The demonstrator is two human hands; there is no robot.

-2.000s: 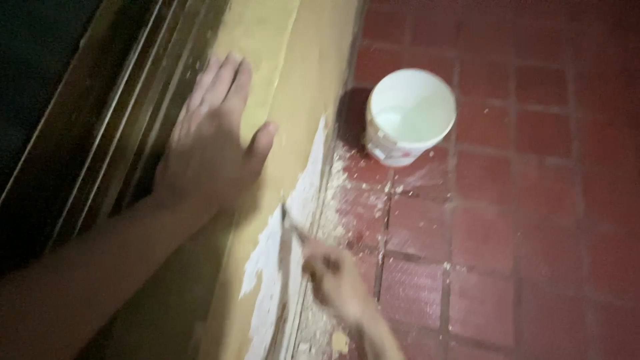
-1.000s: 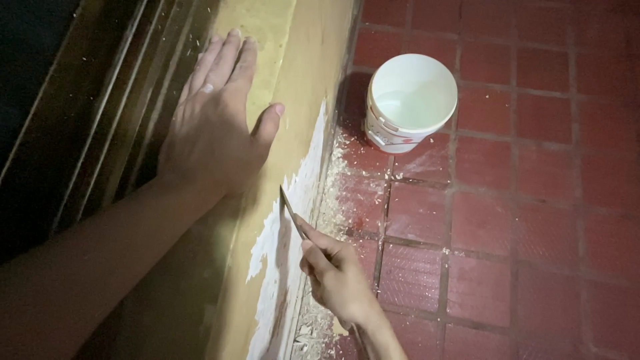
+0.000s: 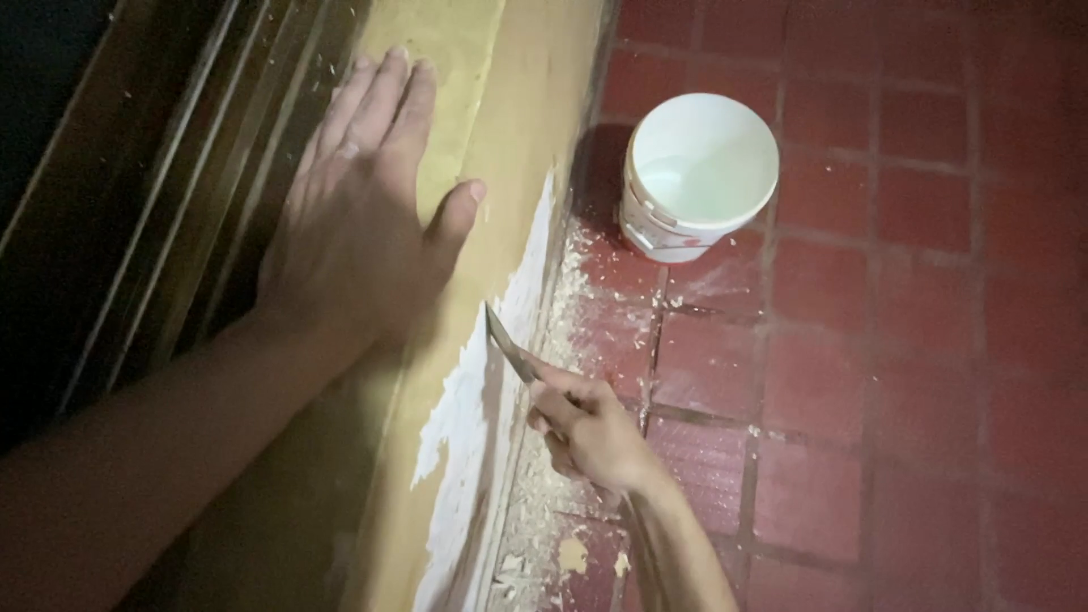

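My left hand [image 3: 365, 187] lies flat on the top of a yellow-painted ledge [image 3: 425, 110], its fingers a little apart and holding nothing. Lower down, my right hand [image 3: 586, 425] grips a thin metal blade tool [image 3: 508, 344], perhaps a knife or scraper; its handle is hidden in the fist. The tool's tip touches the edge of the yellow paint on the ledge's side face, where a jagged white bare patch [image 3: 459, 408] shows.
A white plastic bucket [image 3: 680, 229] with pale contents stands on the red tile floor [image 3: 816, 340], right of the ledge. Paint chips [image 3: 544, 476] lie along the foot of the wall. Dark frame rails [image 3: 195, 127] run along the left.
My right hand and the blade have shifted slightly up along the edge of the white patch since the first frame. My left hand stays on the ledge.
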